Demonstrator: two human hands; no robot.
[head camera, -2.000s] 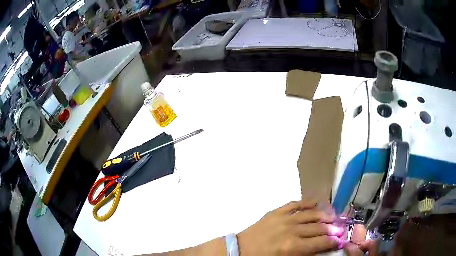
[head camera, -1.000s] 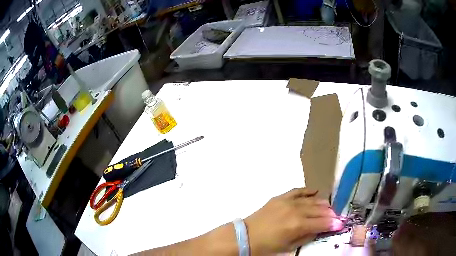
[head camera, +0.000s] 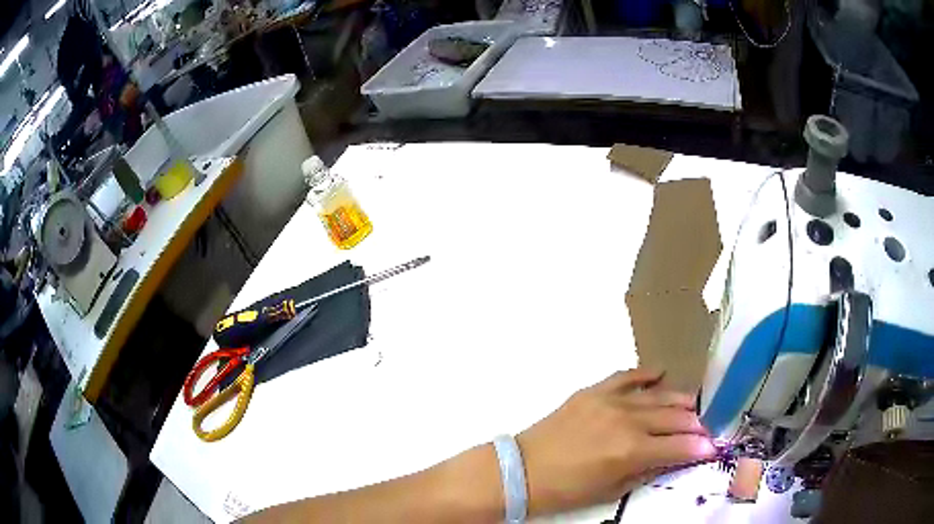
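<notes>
A strip of brown fabric pieces (head camera: 671, 256) lies on the white table along the left side of the sewing machine head (head camera: 758, 297); a cross line shows partway along it. A small brown piece (head camera: 641, 162) touches or nearly touches its far end. My left hand (head camera: 604, 435) lies palm down over the strip's near end, fingertips at the pink-lit needle area (head camera: 725, 448), holding the fabric down. The fabric under the hand is hidden. A small orange-pink plate (head camera: 746, 479) shows on the bed. My right hand is not in view.
On the table's left lie a bottle with yellow-orange liquid (head camera: 343, 217), a screwdriver (head camera: 268, 317) and scissors (head camera: 227, 394), on or beside dark cloth (head camera: 338, 328). A white tub (head camera: 430, 87) and white board (head camera: 614, 72) stand beyond. Another machine (head camera: 70, 241) is at far left.
The view has shifted slightly. More of the brown strip shows beyond my left hand, with a cross line now visible. The right-hand fingers seen by the needle two seconds ago are gone from view.
</notes>
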